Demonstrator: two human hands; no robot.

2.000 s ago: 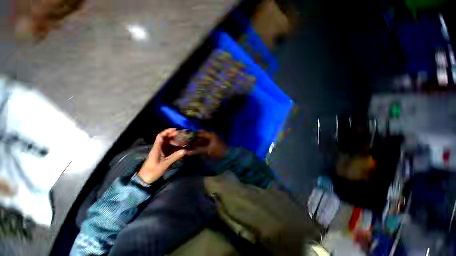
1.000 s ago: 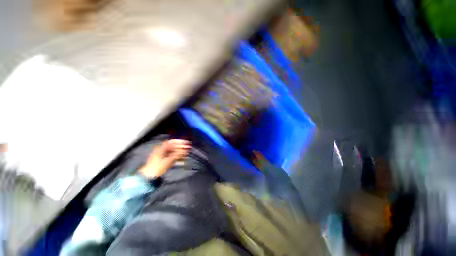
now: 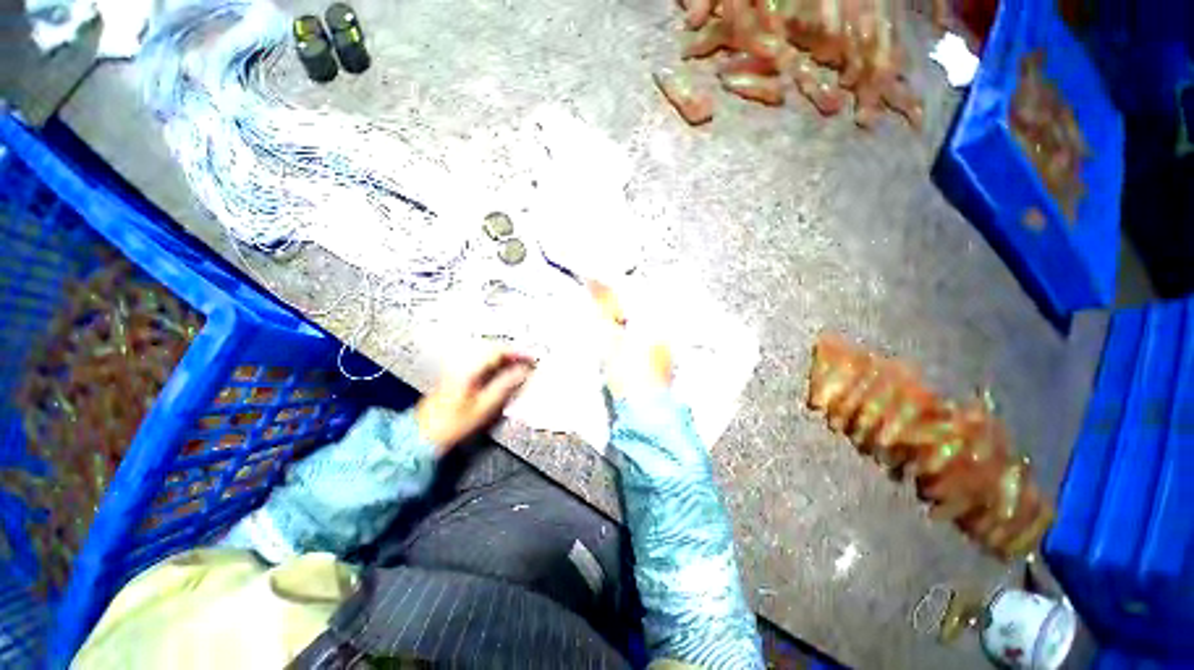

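Note:
A white cloth (image 3: 714, 373) lies on the bench, strongly overexposed. Two dark round parts (image 3: 504, 238) lie close together on its far left part. A slim dark tool (image 3: 563, 270) lies just beyond my right fingertips; whether they touch it is unclear. My right hand (image 3: 631, 343) is over the cloth, washed out by glare, so its grip cannot be read. My left hand (image 3: 474, 397) is at the cloth's near left edge, fingers a little apart, with nothing seen in it.
A pale cord hank (image 3: 216, 124) and a black pair of parts (image 3: 331, 42) are upper left. Orange pieces lie in a far pile (image 3: 799, 59) and a row (image 3: 923, 439) at right. Blue crates (image 3: 223, 353) stand left and right (image 3: 1133, 458). A white mug (image 3: 1029, 631) is lower right.
The view has swung from the blue tray below the bench edge to the bench top. My hands, earlier together near the tray and then apart, are now over the white cloth.

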